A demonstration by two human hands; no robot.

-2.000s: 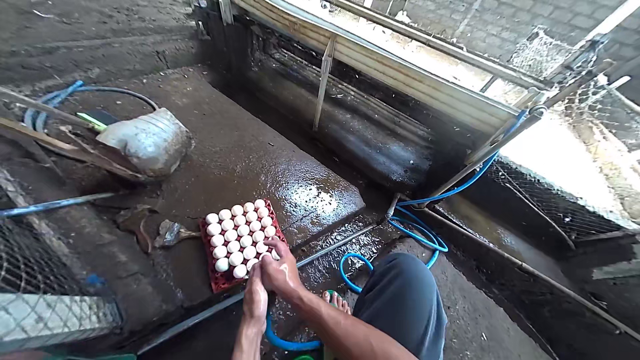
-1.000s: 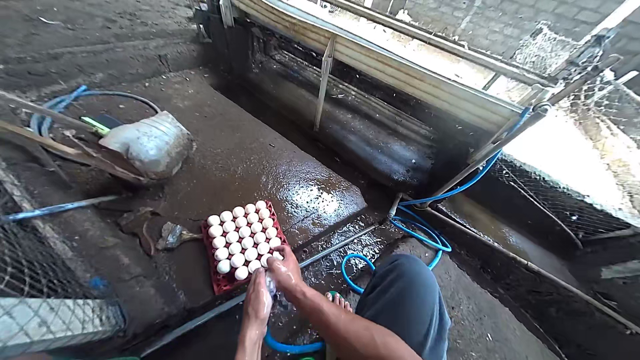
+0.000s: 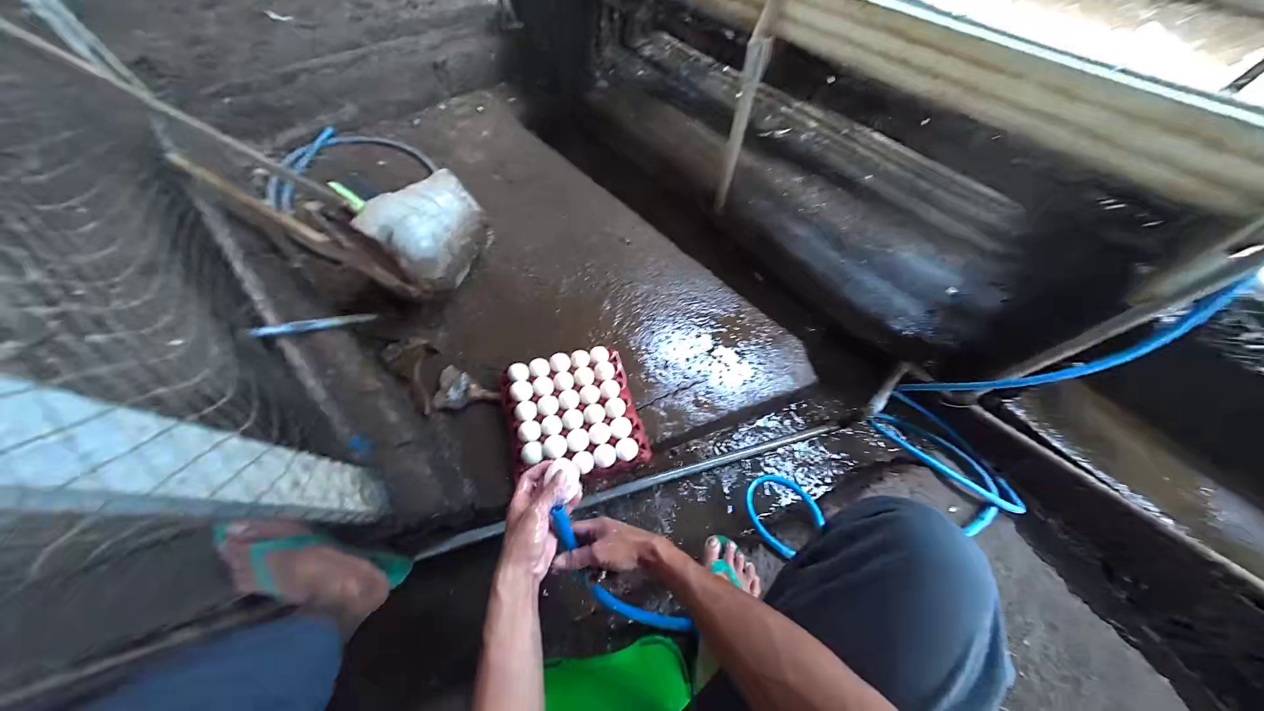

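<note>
A red egg tray (image 3: 639, 434) filled with rows of white eggs (image 3: 570, 399) rests on the wet concrete ledge in front of me. At the tray's near edge, my left hand (image 3: 533, 513) has its fingers around a white egg (image 3: 562, 478). Just to the right and lower, my right hand (image 3: 612, 546) grips a blue hose (image 3: 564, 528), its end pointing up close under the egg. Below my hands the hose curves away to the right between my arms.
A metal pipe (image 3: 711, 464) runs along the ledge's edge. Blue hose coils (image 3: 948, 464) lie at the right. A whitish sack (image 3: 425, 227) sits at the upper left, near wire mesh (image 3: 109, 217). Below are a bright green object (image 3: 620, 676) and my sandalled feet (image 3: 731, 563).
My hands, close together over the tray's near edge before, now stand slightly apart, with the hose end plainly visible between them. The view has tilted down and turned left.
</note>
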